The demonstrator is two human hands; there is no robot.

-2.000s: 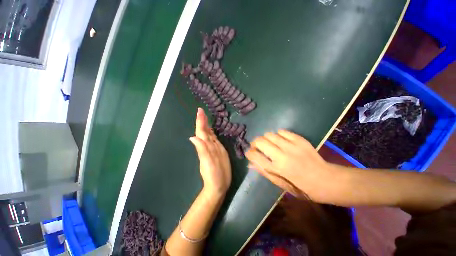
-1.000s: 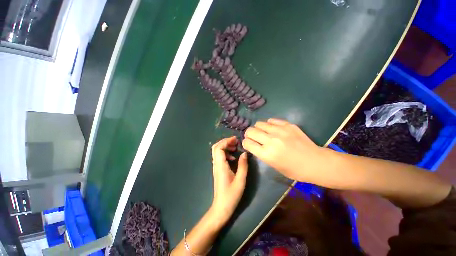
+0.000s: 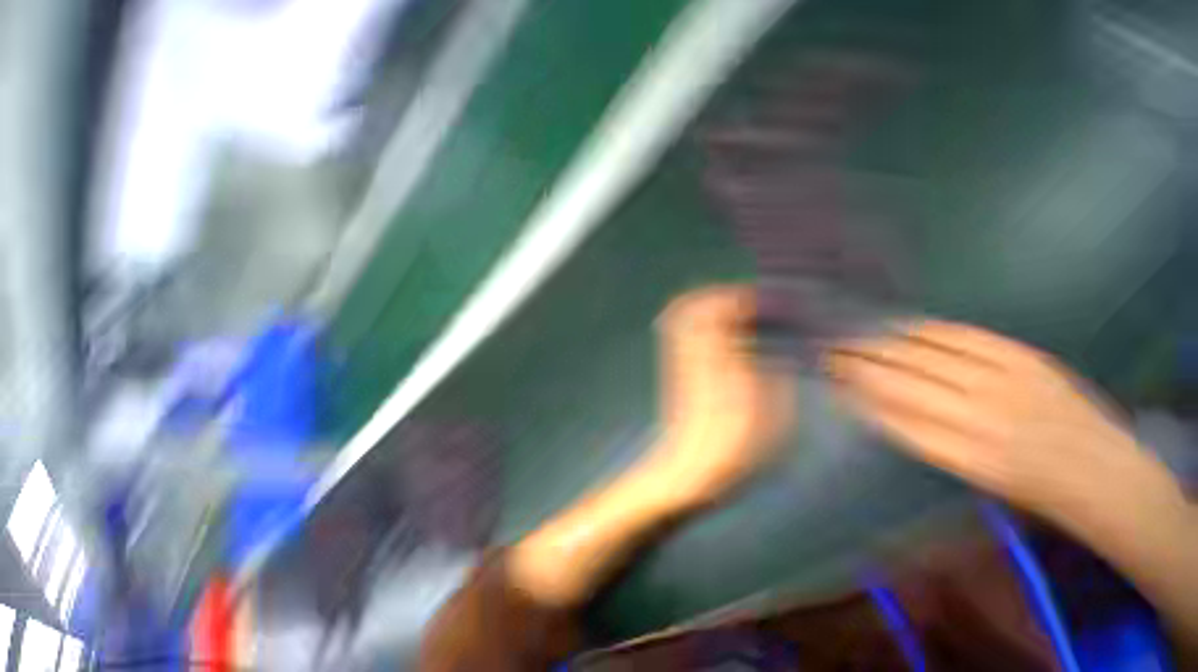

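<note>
The frame is strongly blurred. Rows of dark brown-purple moulded parts [image 3: 795, 210] lie on the dark green bench [image 3: 604, 289]. My left hand [image 3: 723, 387] is at the near end of the rows, its fingers curled towards them. My right hand [image 3: 979, 400] is to its right, palm down, fingertips pointing at the same end of the rows. The hands are a little apart. The blur hides whether either hand holds a part.
A blurred dark pile of parts [image 3: 447, 479] lies on the bench at lower left. A white rail [image 3: 526, 256] runs diagonally beside the green conveyor belt [image 3: 434, 282]. Blue bins [image 3: 276, 407] stand at the left. Blue edges show below the bench at lower right.
The view has swung, so the bench, rows and both hands appear further right. The lower-left pile appears higher. The left fingers stay near the end of the rows.
</note>
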